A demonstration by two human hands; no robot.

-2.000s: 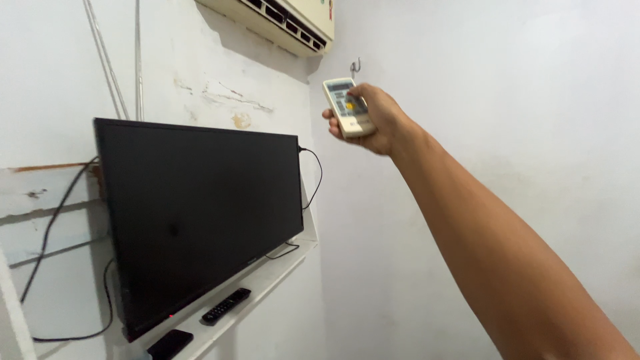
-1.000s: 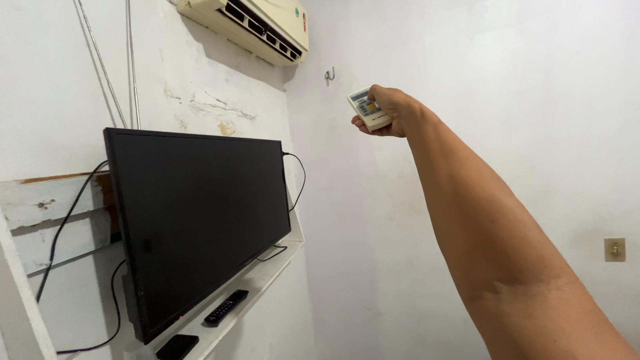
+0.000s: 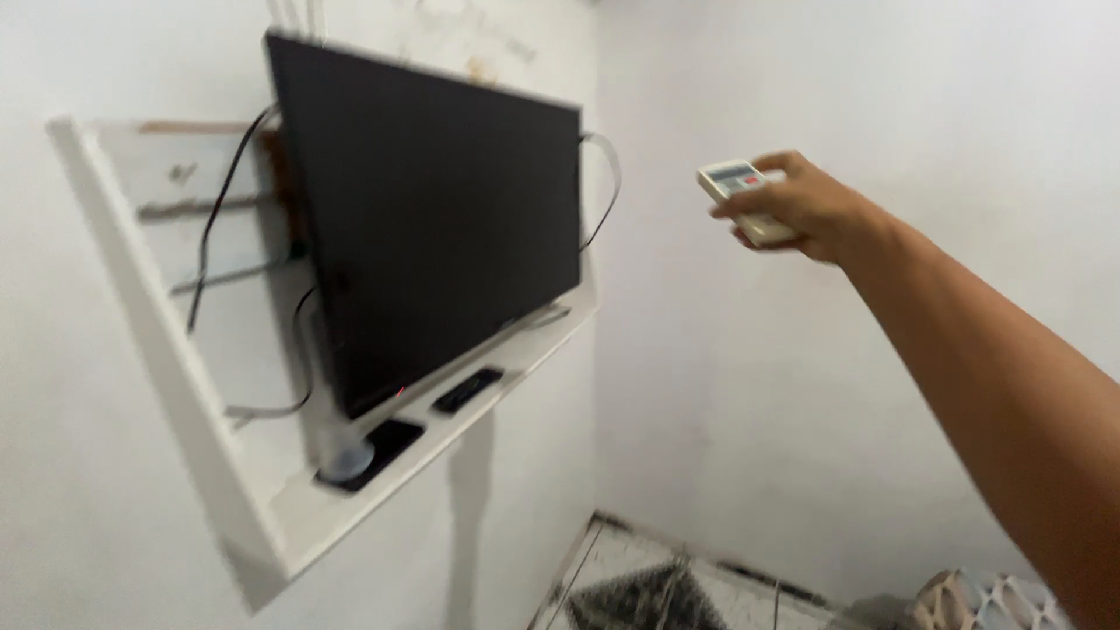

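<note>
My right hand holds a cream-coloured remote control with a small display and buttons, out in front of the pale wall. To its left a black flat-screen television stands tilted in view, its screen dark and a small red light at its lower edge. On the white shelf below it lie a black remote control and a flat black object, perhaps a phone, with a blurred translucent round thing at its near end. My left hand is out of view.
Black cables hang behind and beside the television. A white upright frame borders the shelf's left end. Below are a patterned tiled floor and a patterned object at lower right.
The view has swung down, so the air conditioner and wall hook are out of frame and the floor shows. My right hand still holds the cream remote, now turned to a flatter angle.
</note>
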